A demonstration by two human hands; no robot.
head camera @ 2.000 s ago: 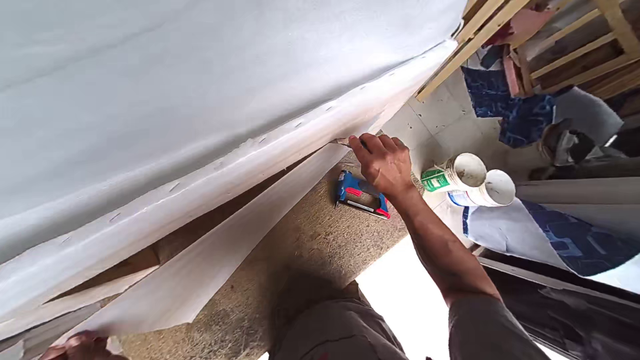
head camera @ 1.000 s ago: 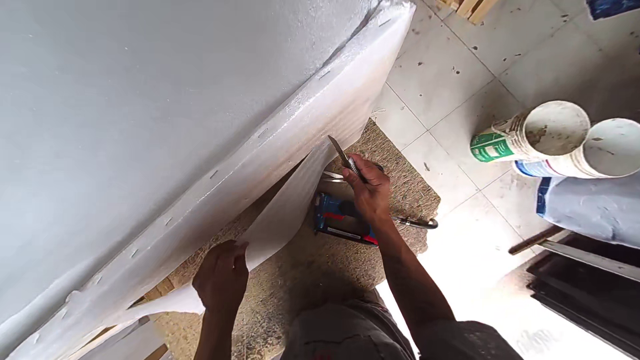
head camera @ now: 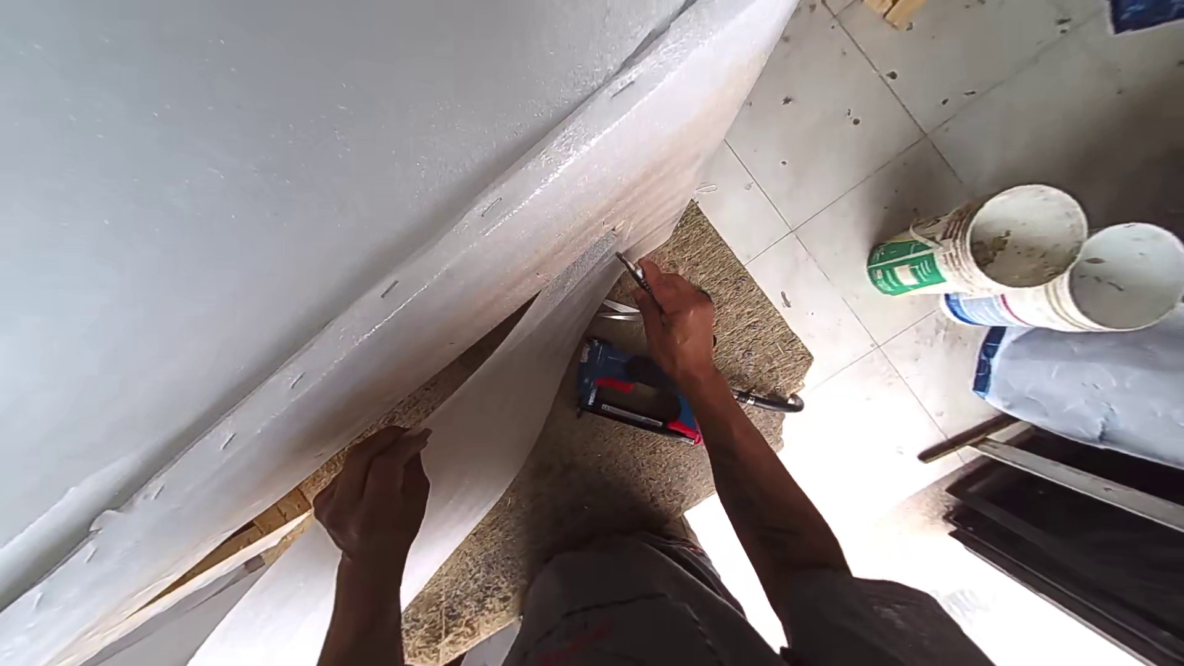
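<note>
White fabric (head camera: 277,370) is stapled along the edge of a large upholstered piece, and a loose strip (head camera: 481,416) hangs from it. My left hand (head camera: 375,490) pinches the edge of that strip. In my right hand (head camera: 680,319) is a knife (head camera: 635,272), its blade against the fabric where strip and covered edge meet; whether it is a fixed blade I cannot tell. Below the right hand, a blue and red staple gun (head camera: 634,393) lies on a rough brown board (head camera: 573,481), with a dark hose fitting (head camera: 768,401) beside my forearm.
Two used plastic buckets, one with a green label (head camera: 1027,240) and one with a blue label (head camera: 1124,277), are on the tiled floor (head camera: 832,176) at right. Grey-backed fabric (head camera: 1091,388) lies below them. A dark frame (head camera: 1064,518) fills the lower right.
My left hand has moved from the strip's far lower-left end up along it toward the right hand. The knife shows clearly in the two later frames. The view has shifted closer to the board.
</note>
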